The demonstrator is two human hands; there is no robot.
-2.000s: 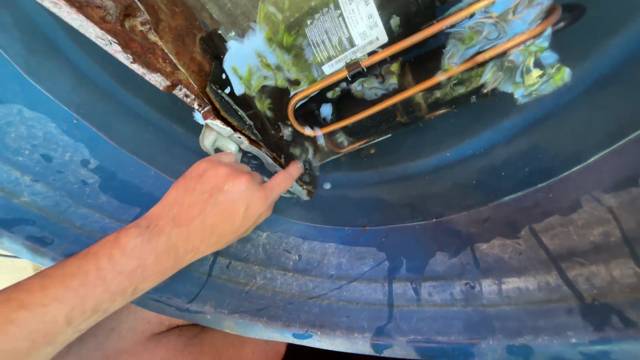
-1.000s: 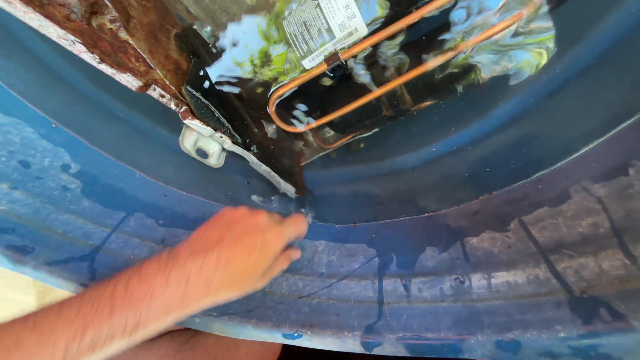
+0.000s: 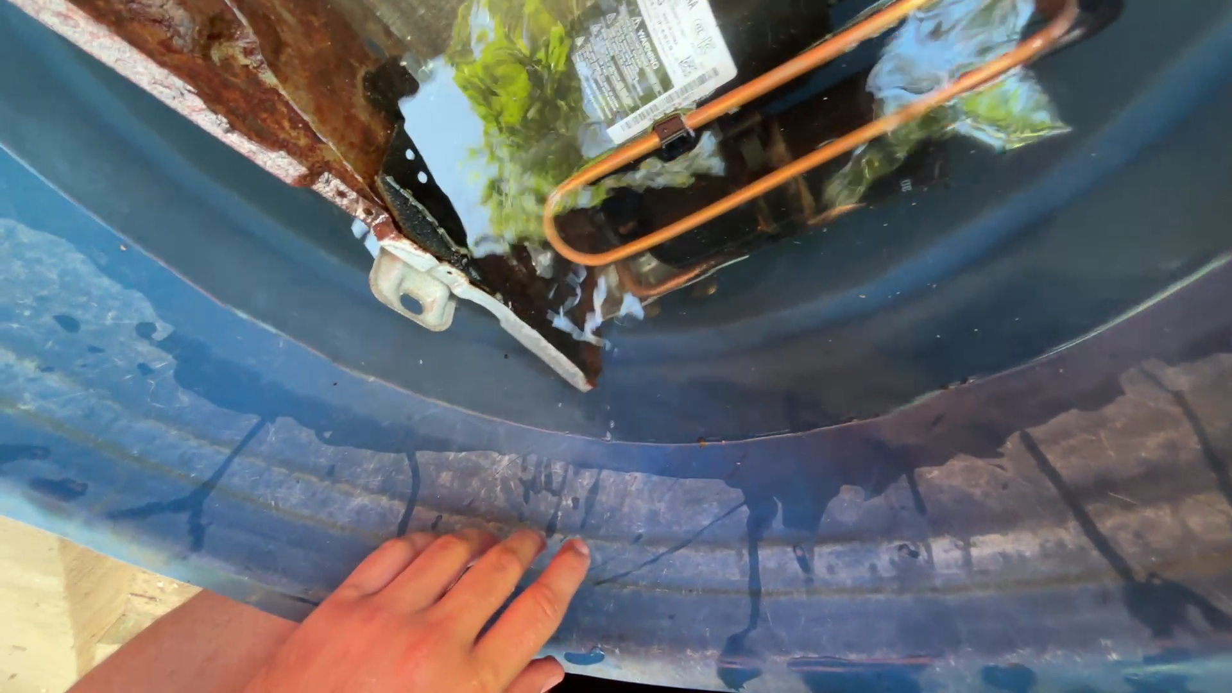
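Note:
My left hand [image 3: 452, 597] lies on the inner wall of a blue tub [image 3: 654, 539], back up, fingers slightly spread, holding nothing. Beyond it a rusty metal appliance part [image 3: 279, 106] stands partly in the water inside the tub. At its near corner are a whitish bracket with a hole [image 3: 412, 287] and a thin pale metal edge [image 3: 539, 342]. Right of these, a bent copper tube [image 3: 770, 168] with a dark clip [image 3: 674, 137] runs beside a white printed label [image 3: 664, 67]. My right hand is out of view.
Dark water [image 3: 866, 318] with bright reflections surrounds the metal part. Wet streaks mark the tub's curved wall. My bare leg [image 3: 192, 645] is at the lower left, near pale ground [image 3: 48, 597] outside the tub.
My left hand touched the metal part's near corner two seconds ago. It has since drawn back from there, toward me, onto the tub wall.

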